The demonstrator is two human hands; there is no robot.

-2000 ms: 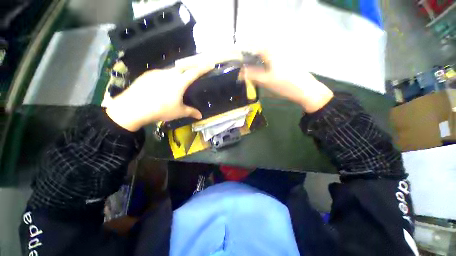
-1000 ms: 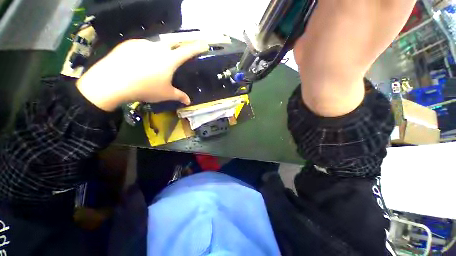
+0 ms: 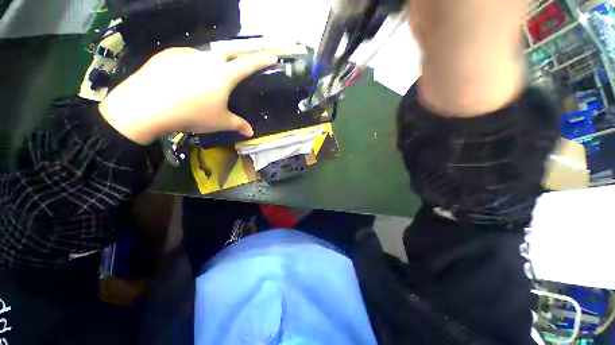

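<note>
A black socket housing (image 3: 270, 106) lies on the yellow-and-black fixture (image 3: 216, 170), over whitish folded padding (image 3: 280, 149). My left hand (image 3: 182, 91) is spread over the housing's left part and grips it, thumb on the near edge. My right hand (image 3: 465, 40) is blurred and cut off by the top edge. It is at the powered screwdriver (image 3: 347, 47), whose fingers' hold is mostly hidden. The screwdriver's metal tip (image 3: 307, 105) touches or nearly touches the housing's right part. A grey slotted block (image 3: 284, 168) sits at the fixture's near edge.
Another black housing (image 3: 172, 23) stands behind my left hand. The green bench (image 3: 367, 162) extends to the right. White paper (image 3: 398, 64) lies behind the fixture. A carton (image 3: 568, 165), a red bin (image 3: 546, 21) and racks with blue bins (image 3: 578, 121) are at the right.
Since two seconds ago, my right hand has left the housing and brought in the screwdriver. Over the last second, its tip has shifted slightly left. My left hand stays on the housing.
</note>
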